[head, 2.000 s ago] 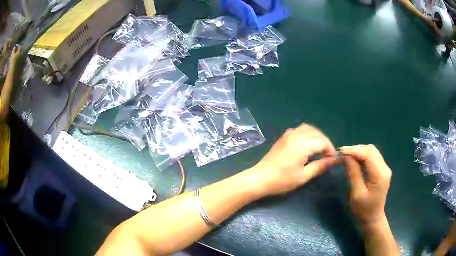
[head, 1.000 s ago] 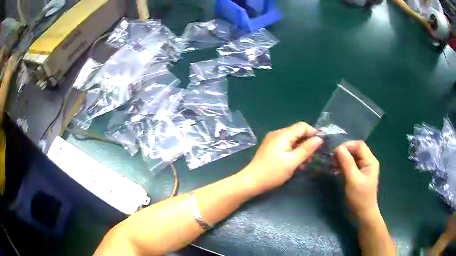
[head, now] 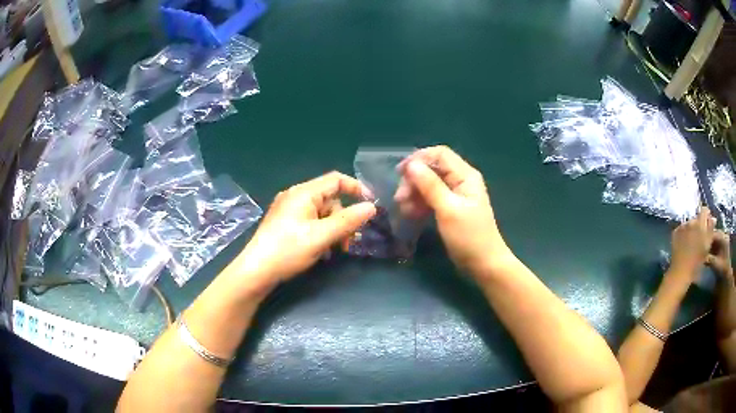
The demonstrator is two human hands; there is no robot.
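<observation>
A clear zip bag (head: pixel 379 173) is between my hands near the middle of the view, its seal strip edge away from me. Small dark parts (head: pixel 373 230) show through its lower half. My left hand (head: pixel 311 218) pinches the bag's left side between thumb and fingers. My right hand (head: pixel 452 202) is at the bag's right side with thumb and forefinger together; it is slightly blurred and its fingertips partly cover the bag's upper right edge.
A loose heap of clear bags (head: pixel 121 189) lies on the left, with a blue bin (head: pixel 214 24) behind it. A white power strip (head: pixel 77 339) is at the lower left. A denser bag heap (head: pixel 621 149) lies right, beside another person's hands (head: pixel 696 242). Yellow-green strands (head: pixel 710 113) are far right.
The view has turned right, so the left heap sits further left and the right heap and another person's arms show more. The bag is now lower and more upright between my hands.
</observation>
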